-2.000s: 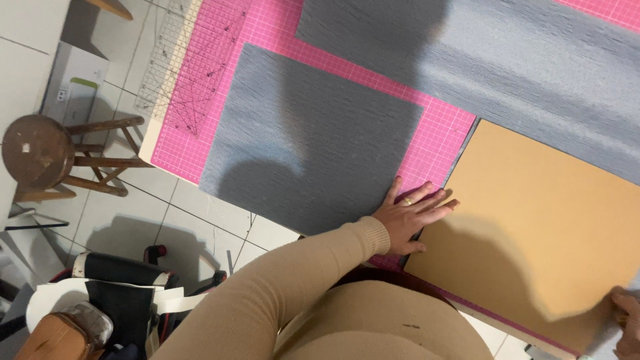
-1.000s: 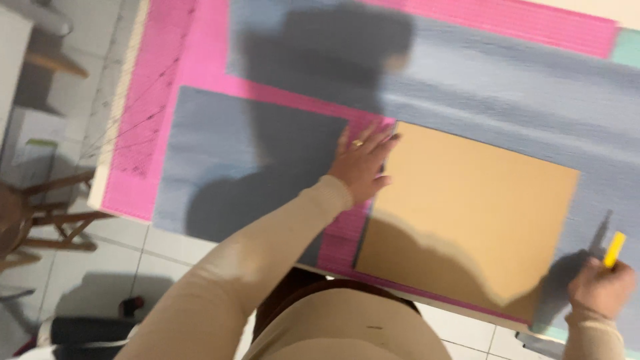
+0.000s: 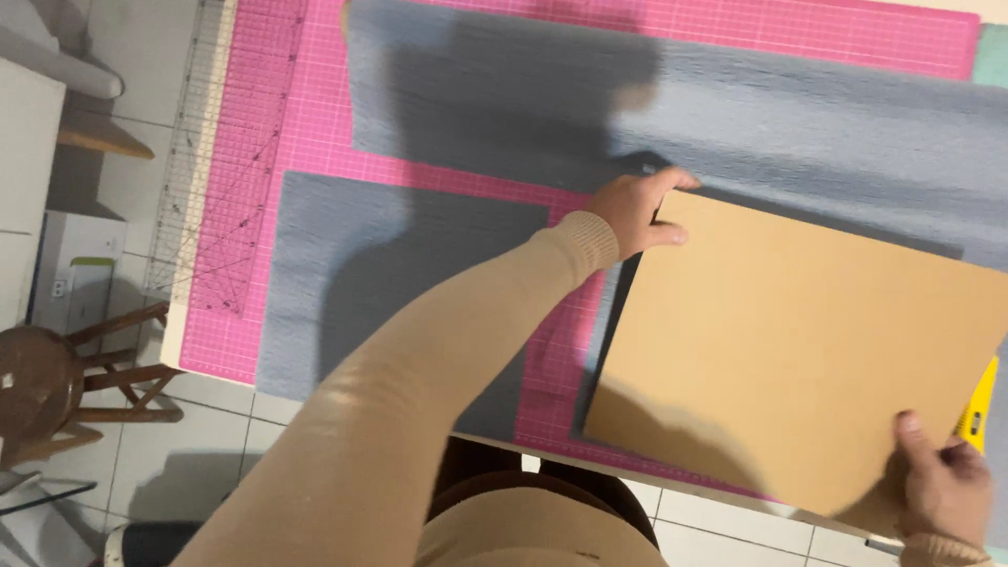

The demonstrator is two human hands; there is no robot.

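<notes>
A tan rectangular board (image 3: 803, 346), seemingly cardboard, is tilted slightly up off the grey fabric (image 3: 787, 126), casting a dark shadow along its top and left edges. My left hand (image 3: 642, 209) grips its upper left corner, thumb on top. My right hand (image 3: 941, 480) grips its lower right part, thumb on the face, and also keeps hold of a yellow utility knife (image 3: 978, 405), partly hidden behind the board. A separate grey fabric piece (image 3: 409, 236) lies flat left of the board, partly under my left arm, on the pink gridded cutting mat (image 3: 555, 378).
A clear gridded ruler (image 3: 236, 213) lies along the mat's left side. Beyond the table's left edge stand a wooden stool (image 3: 39, 378) and a white box (image 3: 79, 268) on the tiled floor. A light green surface (image 3: 994, 55) shows at the upper right.
The board lay flat with my left hand spread at its left edge; now both hands hold it and it is raised. My right hand has moved from beside the board onto it, knife still held.
</notes>
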